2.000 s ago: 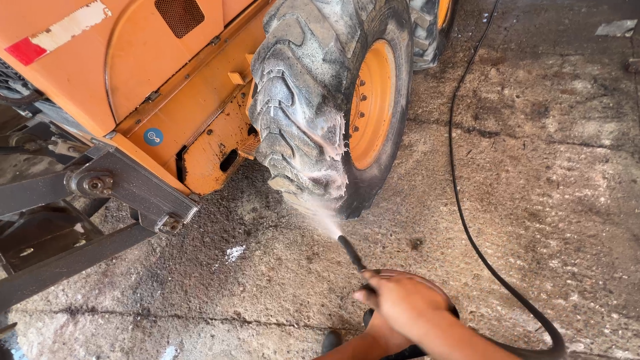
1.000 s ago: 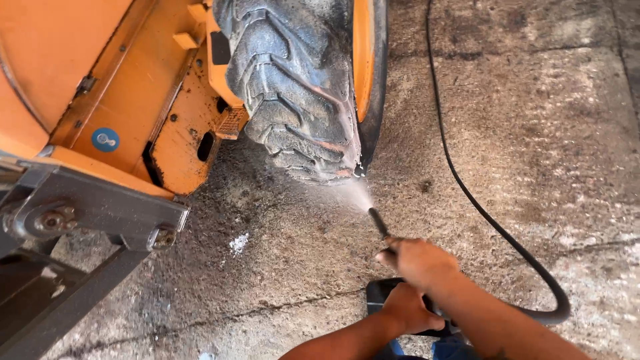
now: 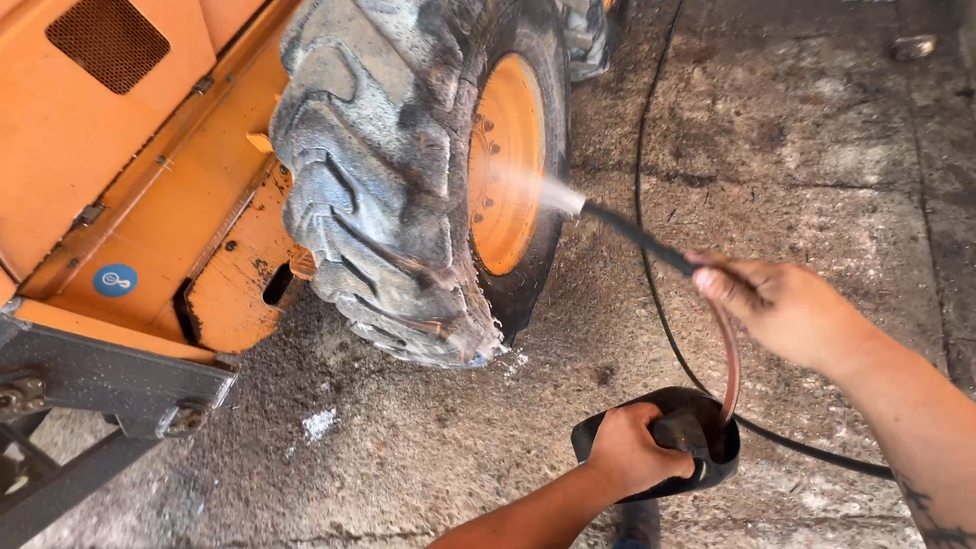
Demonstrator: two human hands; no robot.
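Note:
My right hand [image 3: 770, 305] is closed around a black spray wand [image 3: 637, 235], whose tip throws white spray onto the orange wheel rim [image 3: 507, 164]. The large treaded tyre [image 3: 366, 183] around it is wet and streaked with pale residue. A reddish clear tube [image 3: 728, 358] curves from the wand, at my right hand, down into the opening of a black plastic container [image 3: 598, 435]. My left hand [image 3: 637, 450] grips that container by its handle, below and left of my right hand.
The orange machine body [image 3: 191, 191] and a dark steel arm [image 3: 99, 381] take up the left side. A black hose [image 3: 648, 267] runs over the stained concrete floor [image 3: 831, 206] behind the wand and container. Another tyre [image 3: 585, 38] stands farther back.
The spray has moved from the tyre's lower tread to the orange rim. My right hand has moved up and away from my left, and the tube into the container now shows.

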